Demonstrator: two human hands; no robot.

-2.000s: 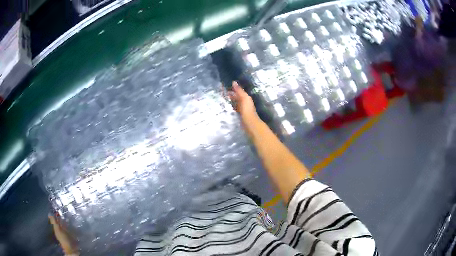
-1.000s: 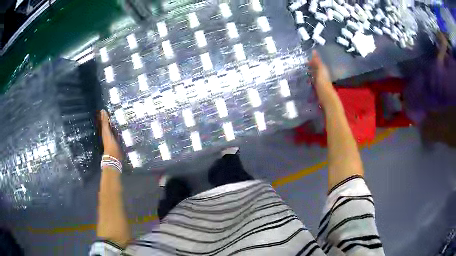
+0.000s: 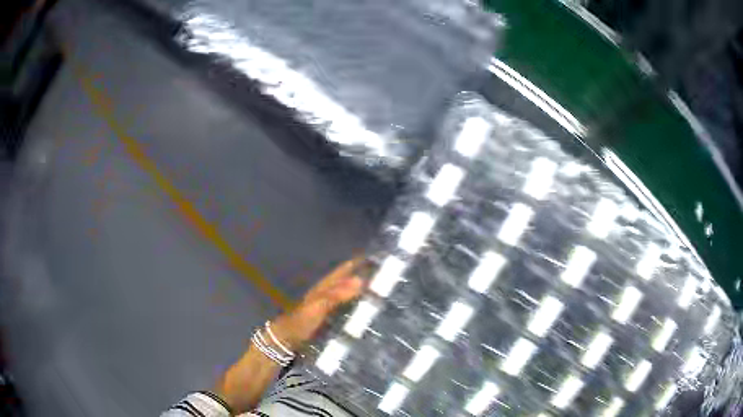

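Note:
A clear tray (image 3: pixel 456 252) filled with rows of white units (image 3: pixel 486 272) lies at the lower right. Thin pale stems stick out from many units. My left hand (image 3: pixel 330 293), with white bands at the wrist, is at the tray's near left edge, fingers on or against the rim; its grip is partly hidden by the tray edge and blur. My right hand is not in view.
Another shiny clear tray or stack (image 3: pixel 367 73) lies at the upper middle, blurred. The green conveyor (image 3: pixel 652 138) with its pale rail (image 3: pixel 542 98) curves along the upper right. Grey floor with a yellow line (image 3: pixel 175 195) fills the left.
The view has swung round strongly. The filled tray has gone from the upper middle to the lower right. My right hand, the loose units and the red stools have left the picture.

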